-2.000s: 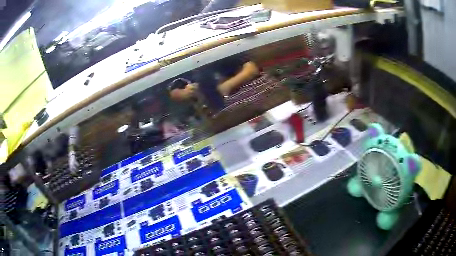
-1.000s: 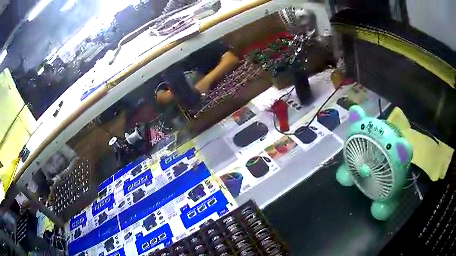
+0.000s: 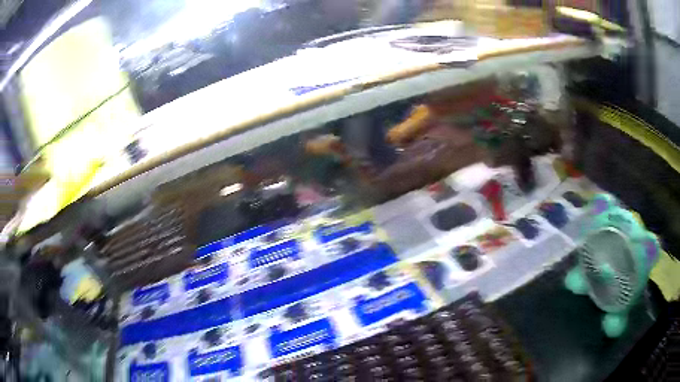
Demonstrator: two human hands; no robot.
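Note:
Neither of my hands is in the picture. The view is blurred. Nearest in front of me, a dark brown partitioned tray (image 3: 417, 347) with rows of small shiny metallic parts is cut off by the bottom edge. It lies beside blue-and-white printed sheets (image 3: 313, 280) that cover the bench. A mint green desk fan with animal ears (image 3: 613, 261) stands right of the tray. A small red item (image 3: 492, 199) stands on the printed sheets behind them.
A long white raised shelf (image 3: 246, 116) crosses above the bench. Under it, another person's forearm (image 3: 408, 125) shows across the bench. Another partitioned tray (image 3: 145, 239) lies at the left. A pale glove with yellowish fingers (image 3: 82, 283) shows at the far left. Yellow sheets (image 3: 74, 82) hang upper left.
The camera view has turned, so the tray, sheets and fan sit further right in the picture. The picture is more blurred. No hand of mine has come in.

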